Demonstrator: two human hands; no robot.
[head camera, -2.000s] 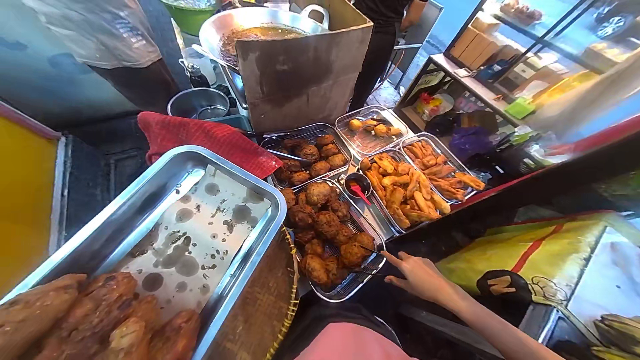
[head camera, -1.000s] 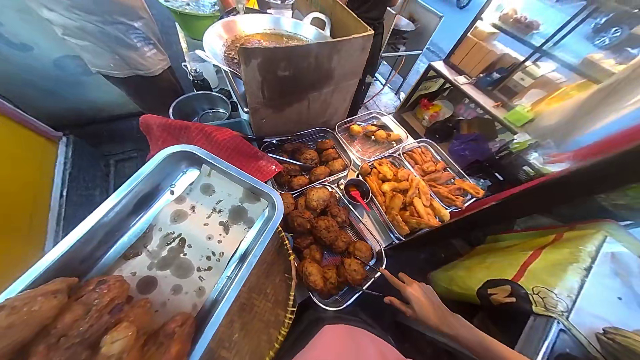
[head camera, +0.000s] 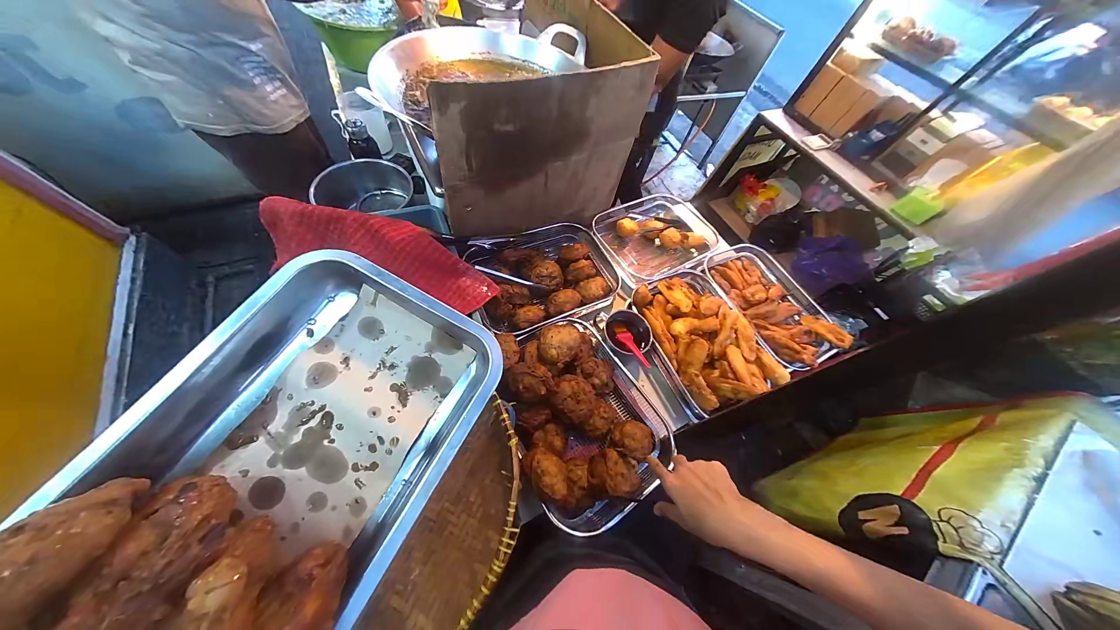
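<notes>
My right hand (head camera: 704, 499) reaches in from the lower right, its index finger extended over the rim of a metal mesh tray (head camera: 591, 525). The fingertip is at a round brown fritter (head camera: 632, 439); whether it touches it is unclear. Nothing shows in the hand. More fritters (head camera: 573, 398) are heaped in that tray. Behind it is another tray of fritters (head camera: 547, 274). To the right lie trays of long golden fried pieces (head camera: 696, 341) and orange ones (head camera: 766, 302). A red spoon (head camera: 630, 343) stands in a small metal cup (head camera: 643, 325). My left hand is out of view.
A deep steel tray (head camera: 416, 490) with large fried pieces (head camera: 175, 560) fills the left, beside a woven basket (head camera: 446, 551) and red cloth (head camera: 376, 249). Cardboard (head camera: 542, 149) shields a wok of oil (head camera: 472, 74). Two people stand behind. A yellow bag (head camera: 862, 455) lies right.
My right hand has moved slightly left, and its index fingertip now reaches over the tray's rim beside a fritter. The food and trays look unchanged.
</notes>
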